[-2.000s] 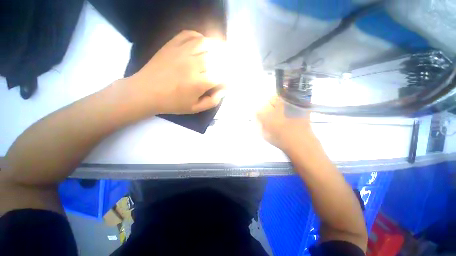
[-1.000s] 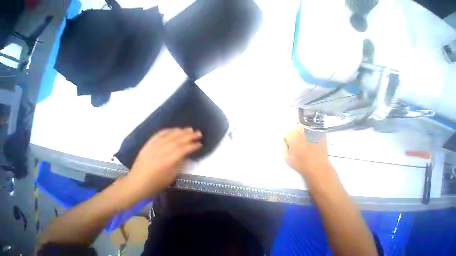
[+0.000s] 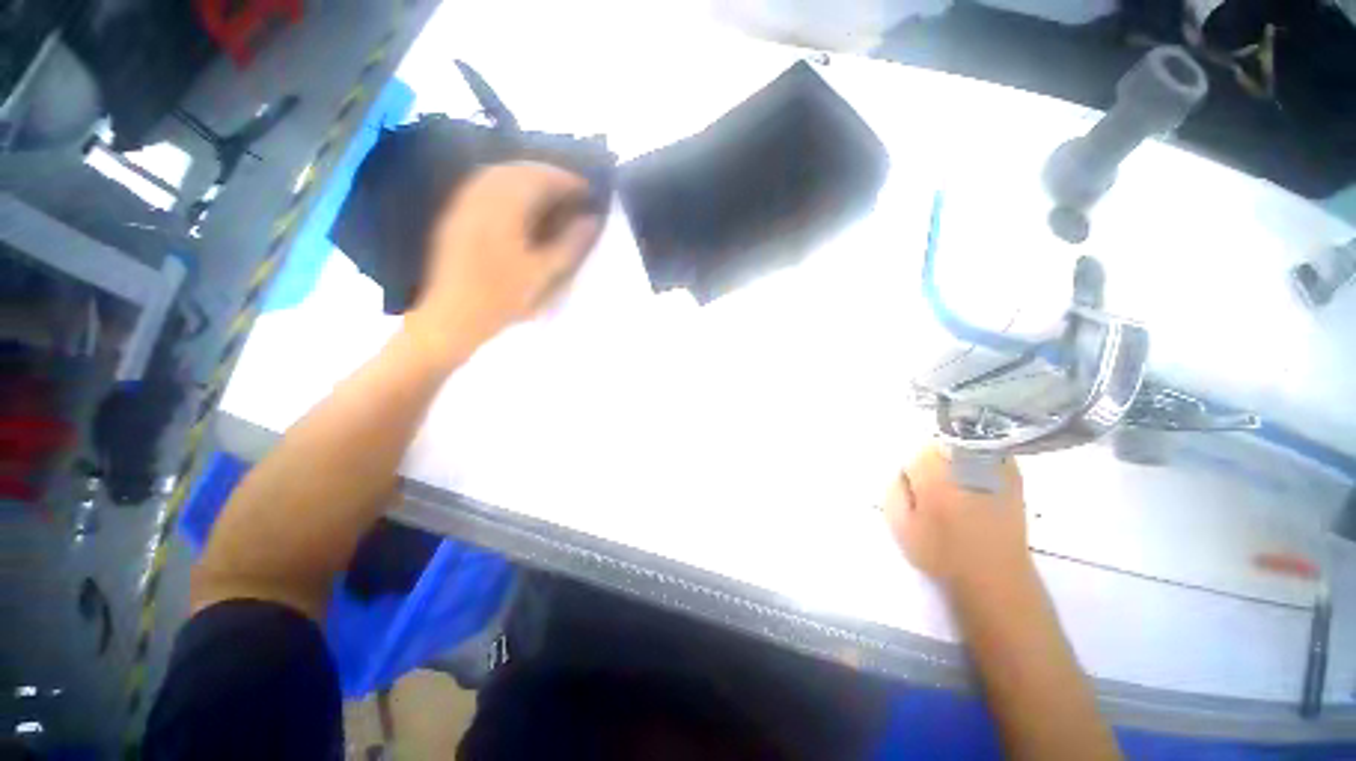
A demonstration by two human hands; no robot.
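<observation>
My left hand [image 3: 513, 245] is over the bunched stack of black pieces [image 3: 394, 186] at the upper left, its fingers curled. Blur and dark cloth hide whether it pinches a piece. A flatter group of black panels [image 3: 759, 179] lies just right of the stack, corners nearly touching. My right hand [image 3: 952, 513] rests on the white table below the sewing machine's needle area [image 3: 974, 424]. Its fingertips are partly hidden behind the machine head, and I cannot tell whether they hold anything.
The white sewing machine head [image 3: 1190, 283] stands at the right. A short orange-red tool [image 3: 1285, 565] and a dark slim tool [image 3: 1318, 647] lie near the right table edge. A tape-like strip [image 3: 714, 595] runs along the front edge. Blue plastic [image 3: 446, 610] is below.
My left hand has moved from the panel at the table front up to the stack. That panel no longer shows at the front. The view has shifted left; my right hand stays by the needle area.
</observation>
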